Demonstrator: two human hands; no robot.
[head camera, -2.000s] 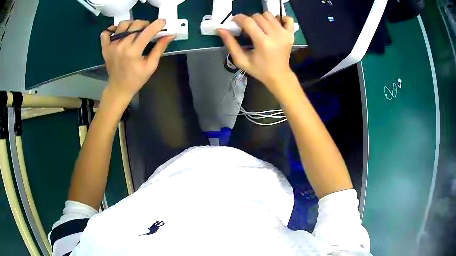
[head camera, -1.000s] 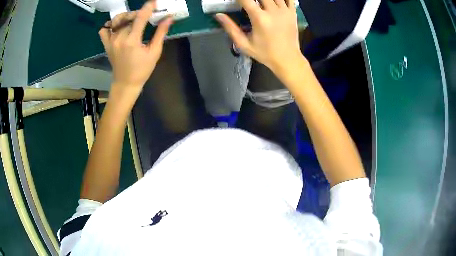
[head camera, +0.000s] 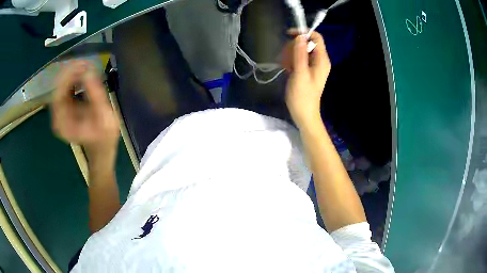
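My right hand (head camera: 307, 74) is raised over my lap, its fingers closed on white power cables (head camera: 319, 20) with white plugs. More thin white cable (head camera: 257, 68) loops over my lap to the left of this hand. My left hand (head camera: 83, 101) is blurred, just below the bench edge at the left; I cannot tell whether it holds anything. A white camera bracket (head camera: 69, 26) with a short black lead lies on the green bench at the top left, beyond my left hand.
The green bench's curved edge (head camera: 131, 20) crosses the top left. A green bench section (head camera: 427, 117) runs along the right, with a small tag on a looped cord (head camera: 415, 24). Beige tubes (head camera: 79, 160) stand at the lower left.
Both hands have left the camera brackets. My right hand has come back over my lap and taken hold of white cables. My left hand has moved left and down. The view has shifted right and down.
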